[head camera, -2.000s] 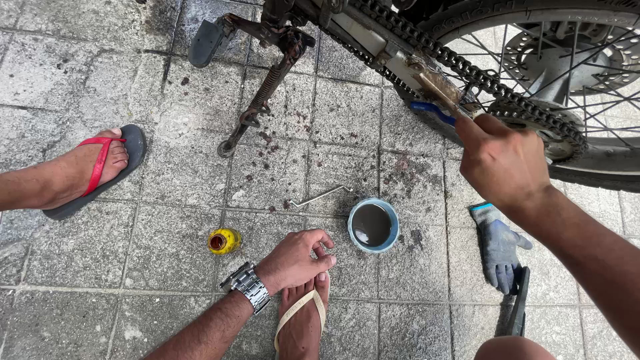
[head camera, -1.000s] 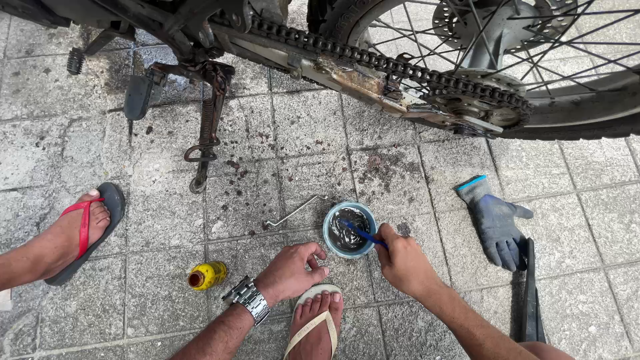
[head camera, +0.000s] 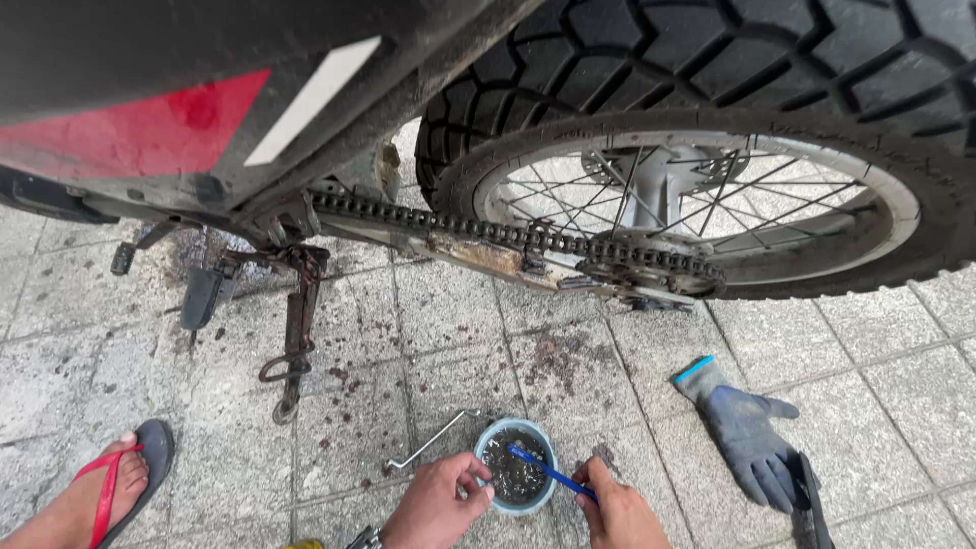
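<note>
My right hand (head camera: 621, 507) grips the handle of a blue toothbrush (head camera: 555, 474). The brush's head is over a round light-blue bowl (head camera: 552, 497) that holds dark, murky liquid. At the bowl's left rim is my left hand (head camera: 446, 499), its fingers curled and apart with nothing in them; a metal-banded watch (head camera: 366, 539) is on that wrist. Above, a motorcycle's drive chain (head camera: 457, 226) runs along the rusty swingarm (head camera: 488, 258) to the rear sprocket (head camera: 656, 276).
A bent metal rod (head camera: 433, 440) lies left of the bowl. A grey-blue work glove (head camera: 743, 438) and a black object (head camera: 814, 503) lie at right. The side stand (head camera: 296, 328) juts down from the motorcycle. Another person's foot in a red-strapped flip-flop (head camera: 156, 457) is at lower left.
Two seconds ago my right hand was at the chain with the blue brush; one second ago it was at the bowl, where it still is. The view has shifted to show more of the motorcycle.
</note>
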